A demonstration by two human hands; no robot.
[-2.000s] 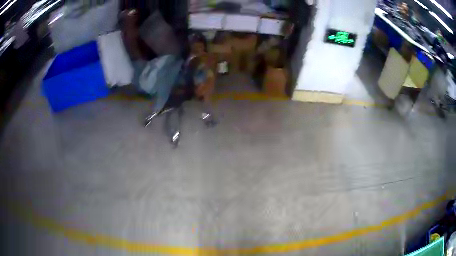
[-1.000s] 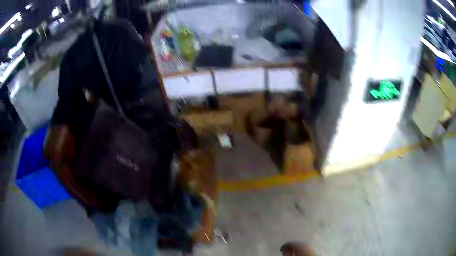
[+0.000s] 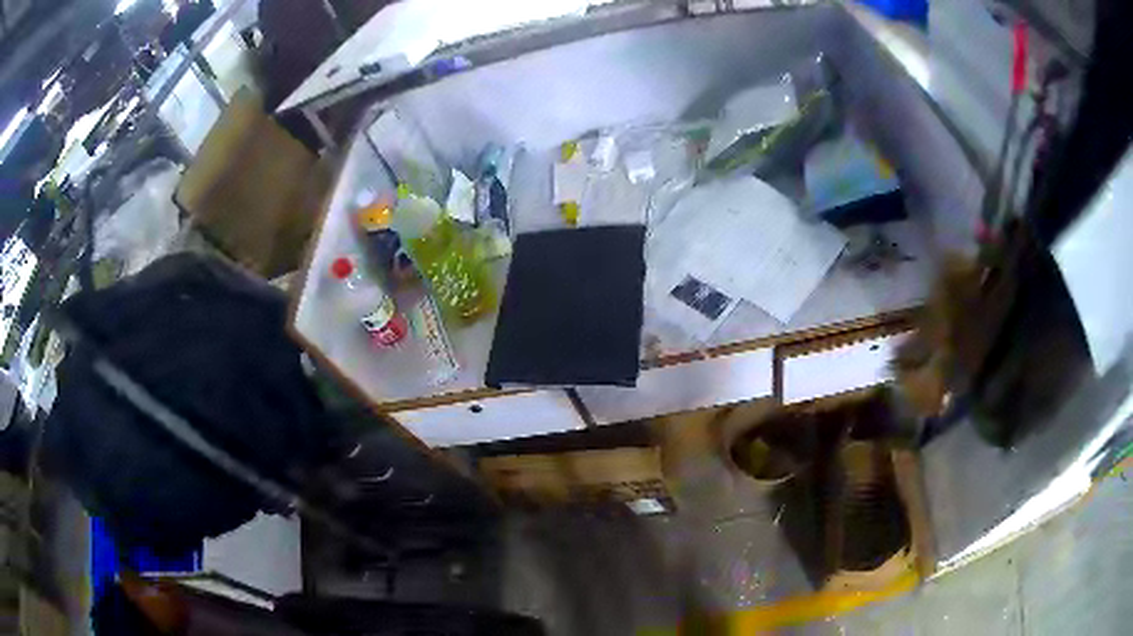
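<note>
Neither of my hands can be made out. A white counter tray with raised back and sides stands in front of me. A black folder or flat board lies at its front edge. White printed sheets lie right of it. Left of it are a large bottle of yellow-green liquid and a clear bottle with red cap and label. Crumpled clear wrapping lies behind. A blue box sits at the back right.
A person in dark clothing with a grey strap is close at the left. White drawers line the counter front. Cardboard boxes stand below at right. A blue crate is at the lower left. Dark and brown blurred shapes are at the right.
The view has come much closer to the counter and tilted, so its contents show. The exit sign and pillar face have left the view. The person in dark clothing is now lower left.
</note>
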